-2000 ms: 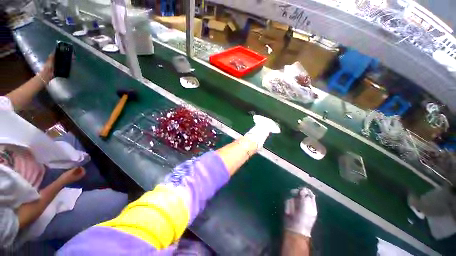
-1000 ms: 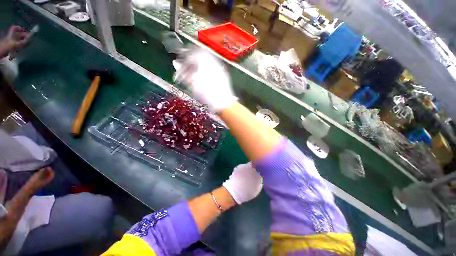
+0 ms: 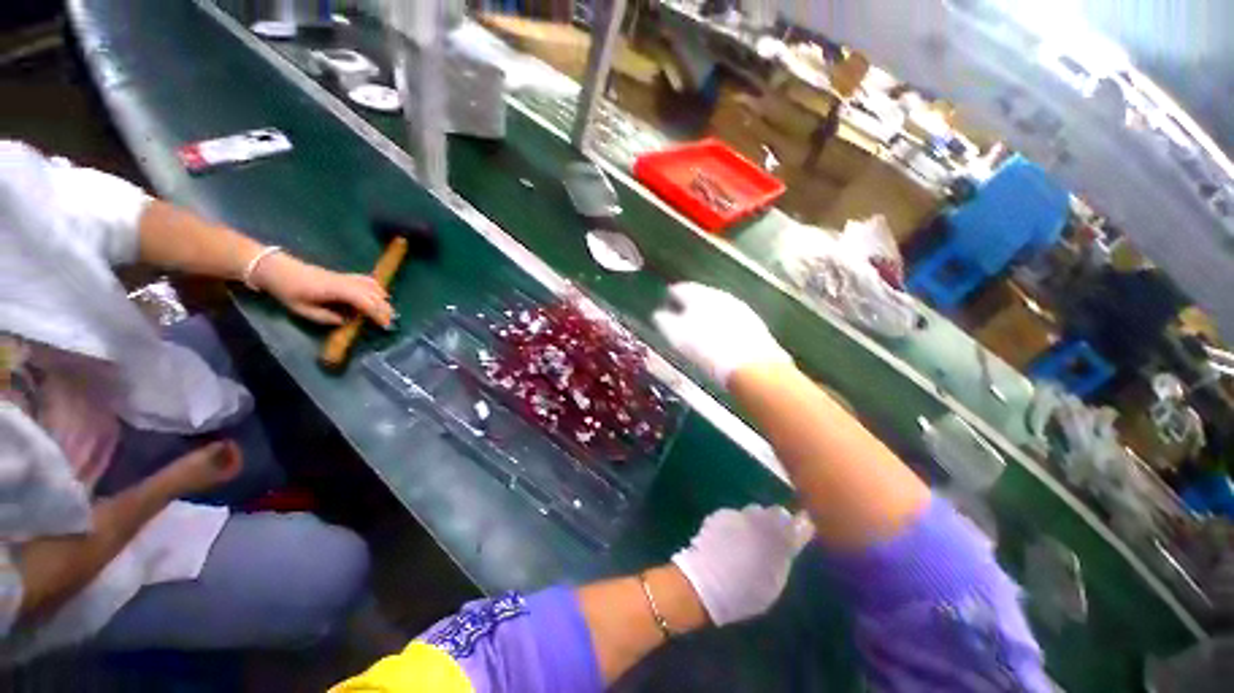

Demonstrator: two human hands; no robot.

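My left hand (image 3: 744, 562), in a white glove, is low over the bench right of the red heap. Its fingertips are bunched, partly beside my right forearm; whether they hold a small part cannot be seen. My right hand (image 3: 721, 332), also gloved, is over the near edge of the green belt, fingers curled and blurred; its grip is unclear. A white rounded plate (image 3: 614, 251) lies on the belt just beyond it, beside a pale casing piece (image 3: 591, 190). A dark-red heap of wired parts (image 3: 575, 372) lies on a clear plastic tray (image 3: 508, 467).
A neighbour's hand (image 3: 325, 293) rests by a wooden-handled hammer (image 3: 366, 305) at left. A phone-like object (image 3: 234, 149) lies farther up the bench. Beyond the belt are a red tray (image 3: 711, 183) and a plastic bag (image 3: 853, 275). A clear cover (image 3: 1053, 579) is on the belt at right.
My right hand swung left over the belt, then came back toward the rail. My left hand withdrew from the belt to the bench. The neighbour's phone is down and a hand is by the hammer.
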